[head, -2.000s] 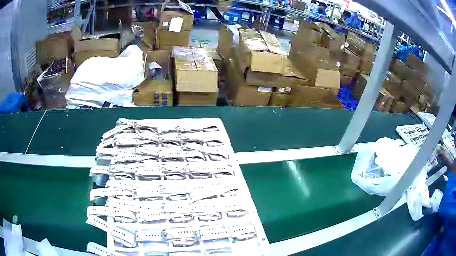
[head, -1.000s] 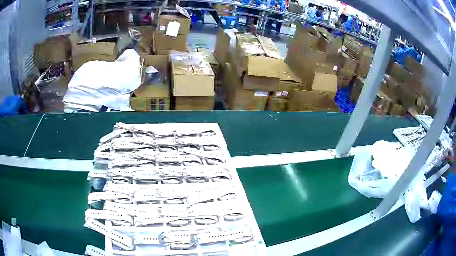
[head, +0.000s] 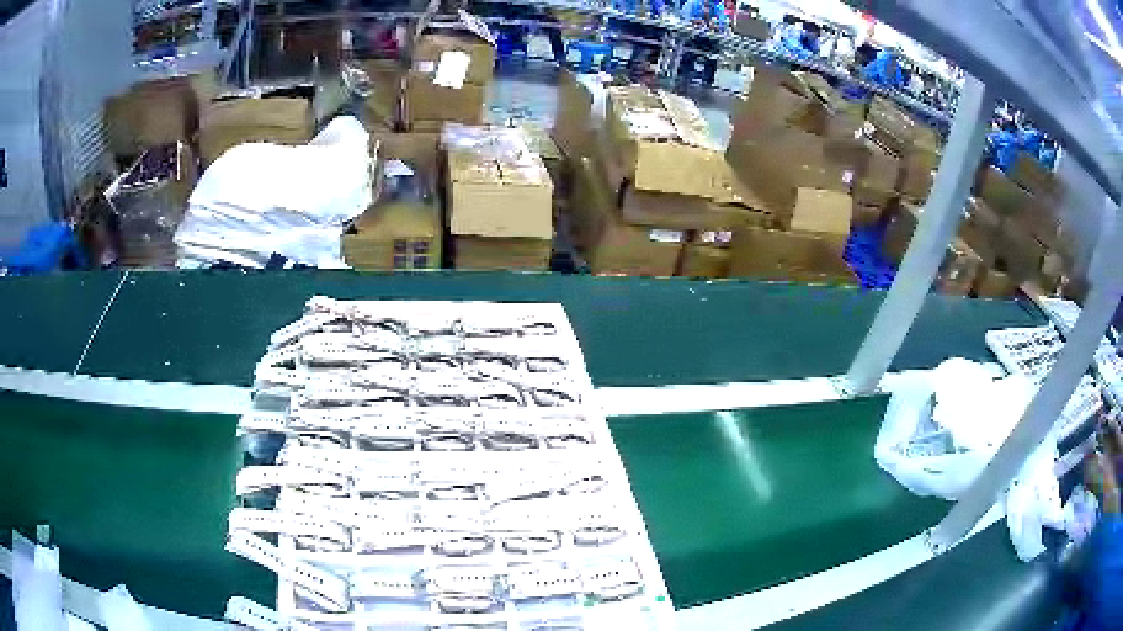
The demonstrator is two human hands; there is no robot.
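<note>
A large white tray (head: 622, 518) lies across the green bench in front of me. Rows of watches with pale straps (head: 456, 471) fill it. Several strap ends (head: 256, 481) hang over its left edge. The near end of the tray is cut off by the picture's lower edge. Neither of my hands is in the picture.
Pale metal rails (head: 788, 397) cross the green bench (head: 702, 493). A crumpled plastic bag (head: 948, 425) lies right, by a post (head: 917, 234). White strips (head: 37, 579) are lower left. A blue sleeve (head: 1096, 579) shows far right, other trays (head: 1028, 351) above it. Cartons (head: 499, 197) stand behind.
The whole view has shifted slightly sideways, so the tray and bag appear a little further right. The blue sleeve at the right edge has changed shape. The tray's contents look the same.
</note>
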